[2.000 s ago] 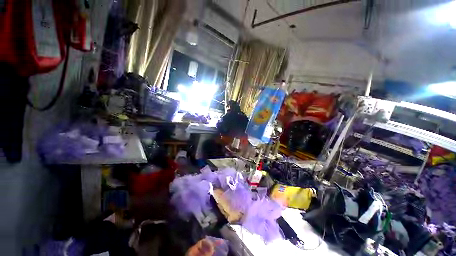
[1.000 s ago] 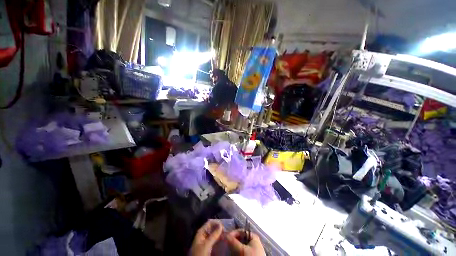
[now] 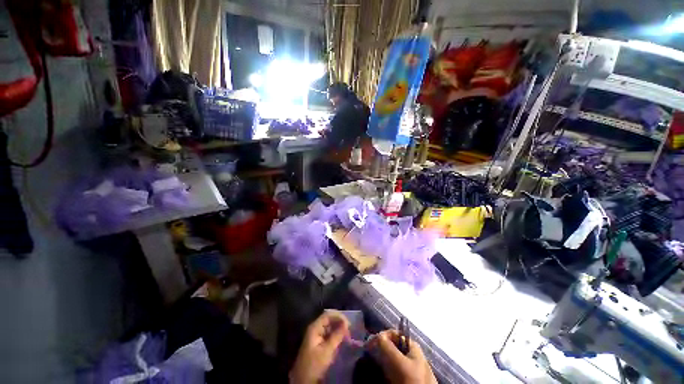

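My left hand (image 3: 321, 346) and my right hand (image 3: 399, 358) are at the bottom centre, in front of the table's near edge. A small sheer pale-purple fabric piece (image 3: 345, 363) hangs between them, pinched by the left fingers; the right fingertips meet its edge. A slim dark tool (image 3: 404, 335), snips or tweezers, stands up from my right hand. The sewing machine (image 3: 611, 330) is at the lower right, away from my hands. A fluffy purple tulle heap (image 3: 300, 238) lies at the table's left end, partly on a tan cardboard piece (image 3: 355, 251).
A flat black item (image 3: 448, 270) lies beside the tulle. Behind are a yellow box (image 3: 456, 222), a red-topped bottle (image 3: 394, 201) and dark fabric bundles (image 3: 525, 225). More tulle lies on a side table (image 3: 206, 196) and at the lower left (image 3: 127, 363). A person (image 3: 346, 120) sits at the back.
Both hands were out of view two seconds ago, then appeared at the bottom centre. Since one second ago, they have moved slightly right in the picture and the fabric piece hangs more visibly. The camera view has shifted.
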